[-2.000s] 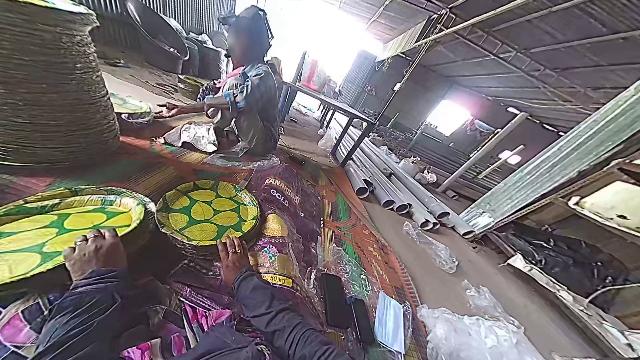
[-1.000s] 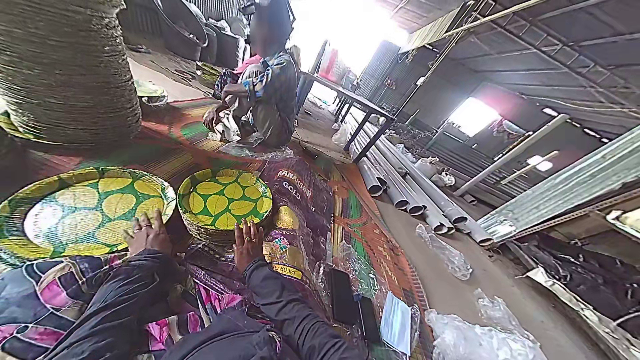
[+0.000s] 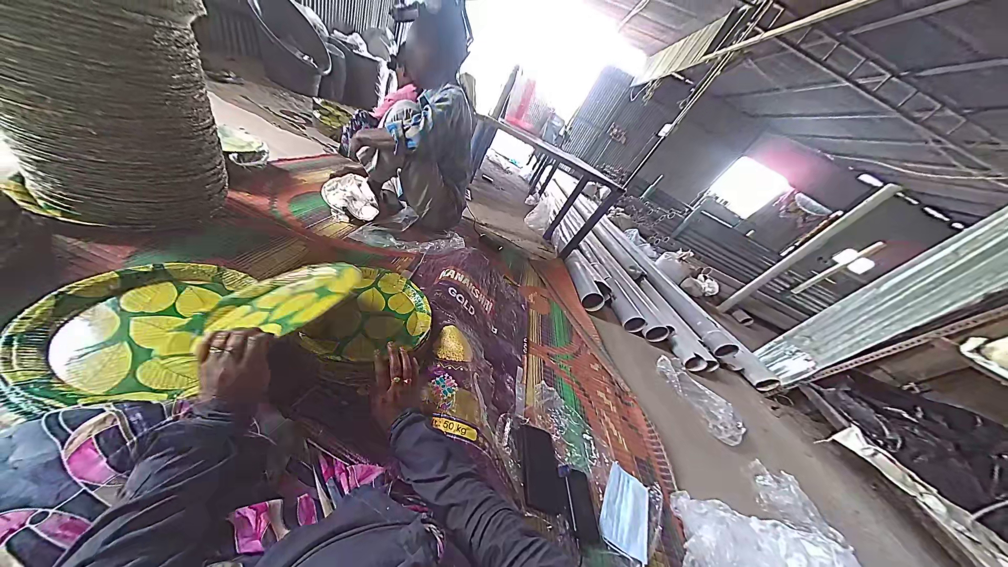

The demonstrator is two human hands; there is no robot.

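My left hand (image 3: pixel 234 366) grips the near edge of a thin green disc with yellow leaf print (image 3: pixel 287 303), which is tilted and raised between two piles. Left of it lies a wide stack of larger leaf-print plates (image 3: pixel 94 339). On the right is a stack of smaller round leaf-print plates (image 3: pixel 386 315), its near edge touched by the fingers of my right hand (image 3: pixel 395 382). That stack rests on a purple printed sack (image 3: pixel 480 315) spread over a woven mat. The underside of the raised disc is hidden.
A tall stack of discs (image 3: pixel 118 118) stands at the upper left. Another person (image 3: pixel 433 157) sits on the mat ahead. Two phones (image 3: pixel 539 468), a blue face mask (image 3: pixel 624 512) and clear plastic wrapping (image 3: pixel 756 528) lie at the right. Pipes (image 3: pixel 646 291) lie beyond, near a table (image 3: pixel 551 146).
A leaf-print disc is now lifted in my left hand, which one second ago rested at the edge of the larger stack. My right hand stays at the smaller stack.
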